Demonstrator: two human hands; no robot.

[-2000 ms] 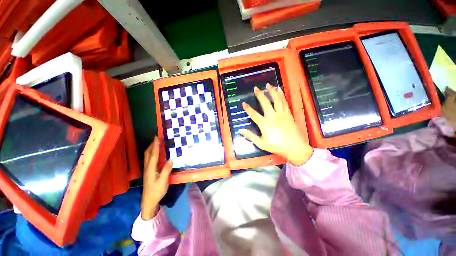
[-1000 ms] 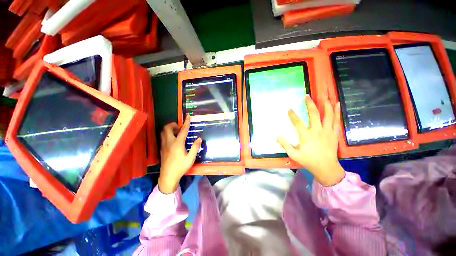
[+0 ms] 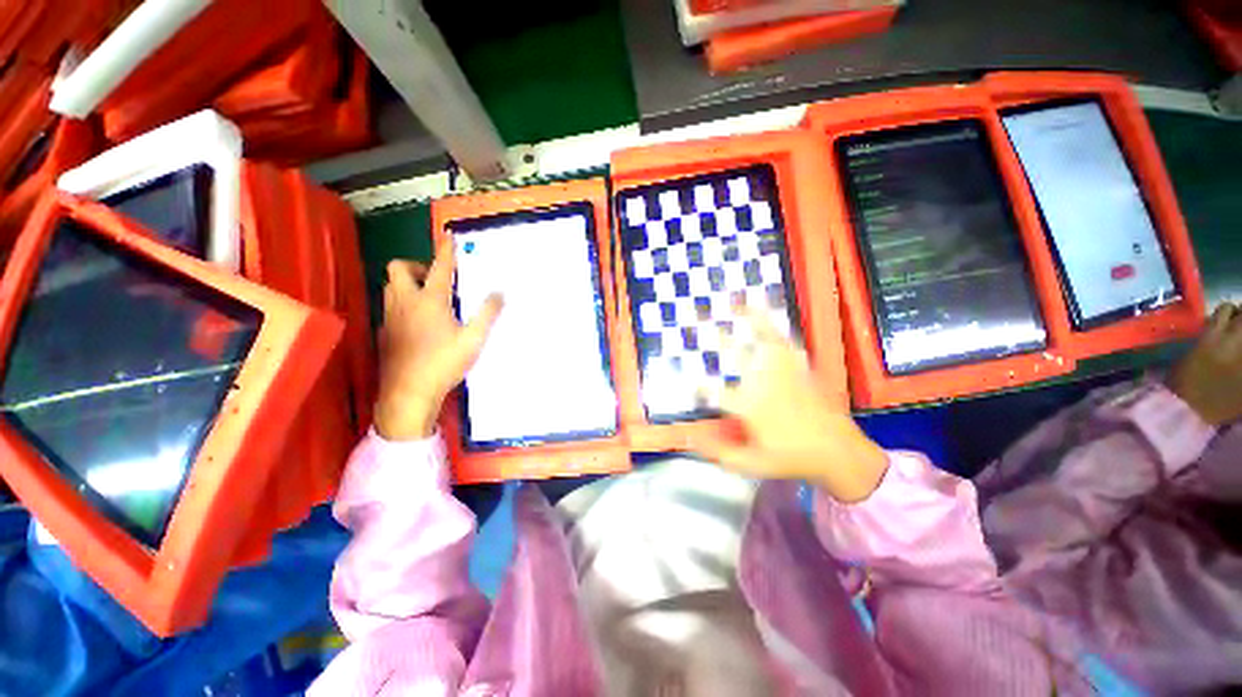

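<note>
The left tablet shows a plain white screen with a small blue dot at its upper left, in an orange-red foam tray. My left hand is at its left edge, fingers apart, thumb and a finger over the screen edge. The second tablet shows a black-and-white checkered screen in its own orange-red tray. My right hand is over its lower right part, motion-blurred, holding nothing; whether it touches the glass I cannot tell.
To the right are a tablet with a dark menu screen and one with a white screen. A tilted framed tablet tops the orange stack at left. A metal post stands behind. Another person's hand is at far right.
The left tablet's screen went from checkered to a dark menu, now white. The second went from menu to green-white, now checkered. My left hand moved up the tray's left side; my right hand shifted lower.
</note>
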